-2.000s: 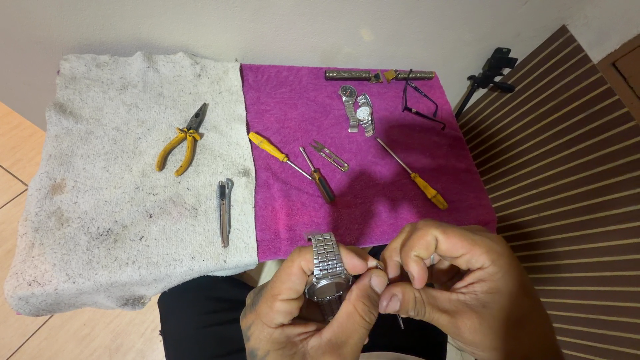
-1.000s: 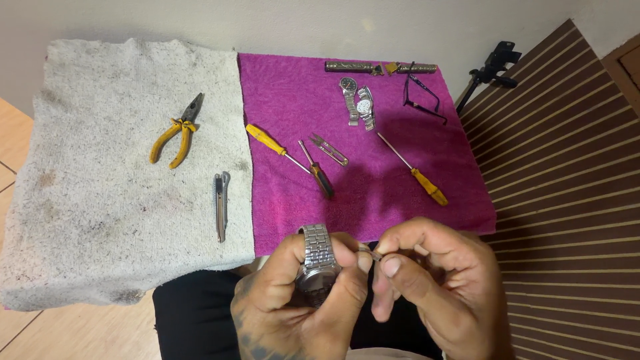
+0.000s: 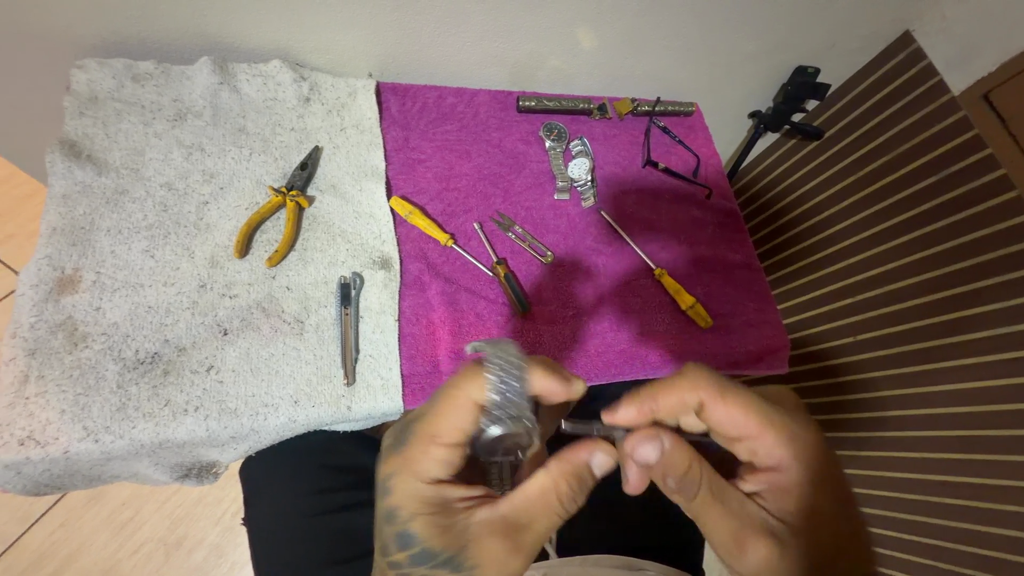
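Note:
My left hand (image 3: 488, 480) holds a wristwatch with a metal link bracelet (image 3: 504, 392), its band standing up between the thumb and fingers. My right hand (image 3: 720, 464) pinches a small, thin dark metal piece (image 3: 588, 428) between thumb and fingertips; blur hides exactly what it is. That piece's end points towards my left thumb and index fingertip. Both hands are close together over my lap, in front of the cloth's near edge.
Pliers (image 3: 280, 208) and a snap-off knife (image 3: 347, 328) lie on the white cloth (image 3: 184, 320). The magenta towel (image 3: 464, 344) bears screwdrivers (image 3: 680, 296), thread snips (image 3: 524, 238), two watches (image 3: 581, 170), eyeglasses (image 3: 676, 156) and an ornate metal tube (image 3: 560, 105). A phone holder (image 3: 788, 108) stands beyond.
My left and right fingertips, close together a second ago, are now a little apart. More of the thin dark piece in my right fingers shows.

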